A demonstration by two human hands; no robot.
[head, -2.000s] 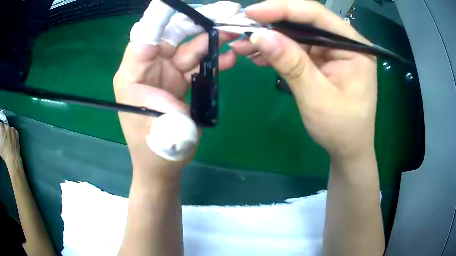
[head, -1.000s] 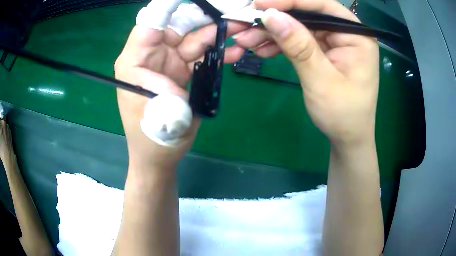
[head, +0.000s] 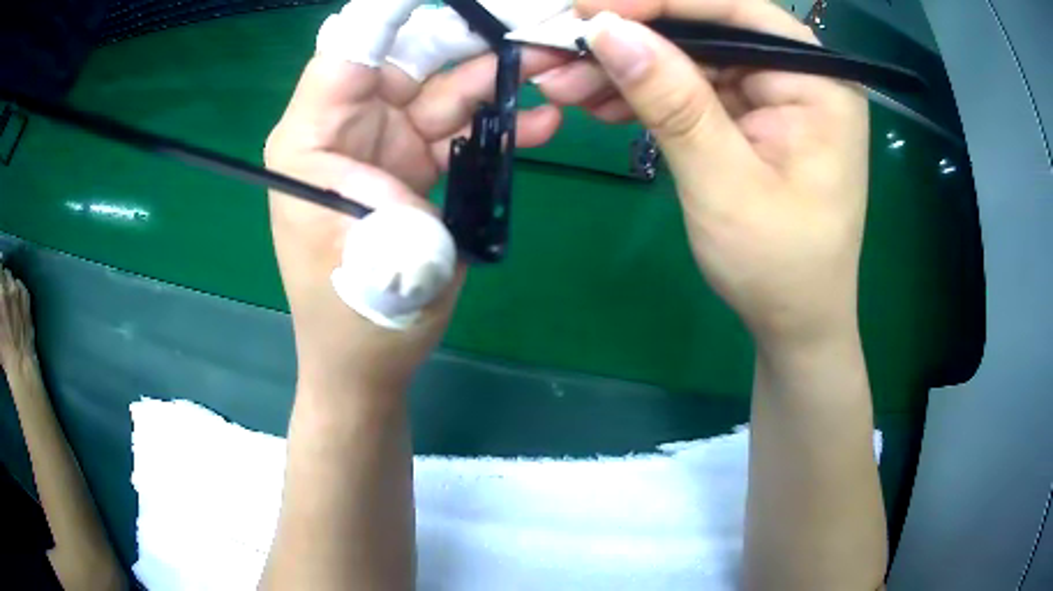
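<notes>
My left hand (head: 358,173), with white finger cots on its thumb (head: 396,263) and fingertips, holds a black phone middle frame (head: 482,191) in the air over the green mat. The frame's wide end points towards me, and one thin rail runs out to the left past my thumb. My right hand (head: 739,173) holds a slim dark trimming knife (head: 762,52) like a pen. Its short bright tip lies at the frame's upper corner near my left fingertips. Whether the tip touches the rail is hard to tell.
Another black frame (head: 577,171) lies on the glossy green mat (head: 624,289) behind my hands. White foam (head: 577,520) lies along the near edge under my forearms. A co-worker's arm (head: 46,450) is at the far left. A grey machine or cabinet (head: 993,289) stands at the right. Dark trays (head: 173,14) show at the upper left.
Compared with two seconds ago, the held frame and both hands are slightly higher in view, with the frame a little turned. The knife tip stays at the corner. More of the frame on the mat shows.
</notes>
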